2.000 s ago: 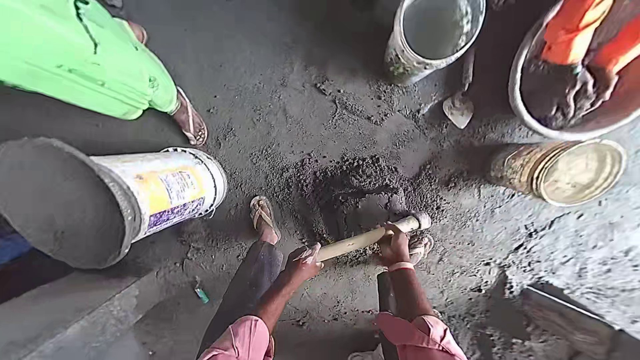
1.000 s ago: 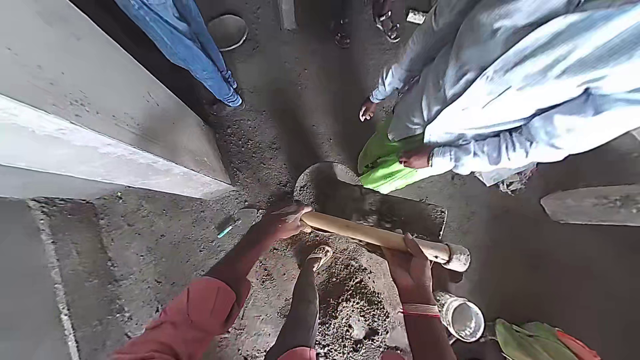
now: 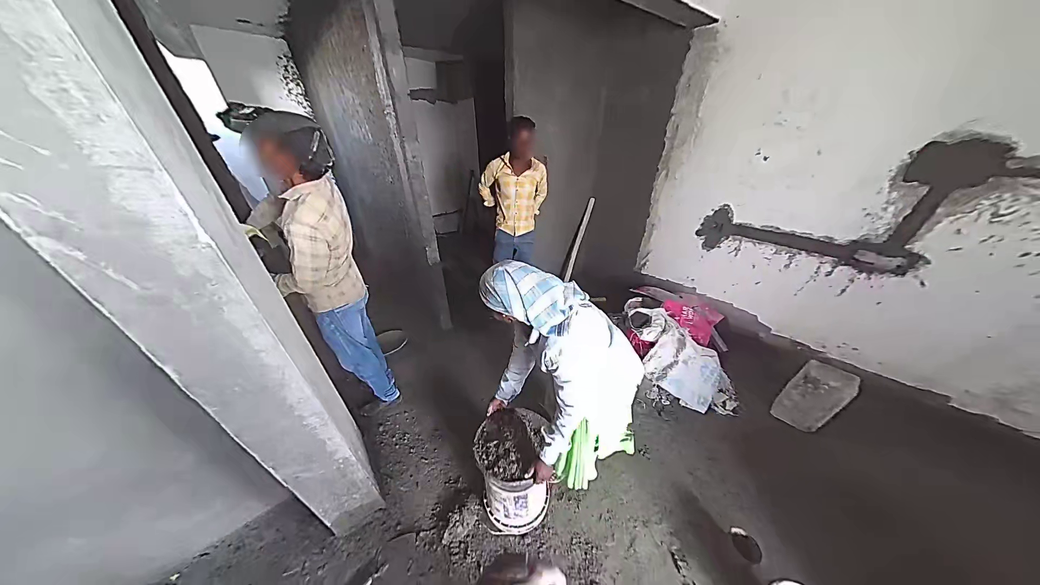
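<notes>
Neither my left hand nor my right hand shows in the head view. At the bottom edge is a dark, rounded thing (image 3: 520, 569), cut off by the frame; I cannot tell what it is. Just ahead, a co-worker (image 3: 589, 366) in a checked headscarf and pale shirt bends over a whitish plastic bucket (image 3: 516, 505). A round pan (image 3: 532, 418) filled with dark, wet mortar (image 3: 505, 447) sits at the bucket's top. Both of the co-worker's hands touch the pan's rim, one on the far side and one on the near right.
A plastered wall edge (image 3: 268, 357) rises at left. Behind it, a person (image 3: 321, 244) in a checked shirt stands. Another person (image 3: 516, 195) stands farther back. Sacks (image 3: 678, 357) and a flat slab (image 3: 815, 396) lie by the right wall. A wooden handle (image 3: 578, 240) leans behind the co-worker.
The view has swung up from the floor. My hands and the wooden-handled tool they held have left the view. The co-worker now bends with hands on the mortar pan.
</notes>
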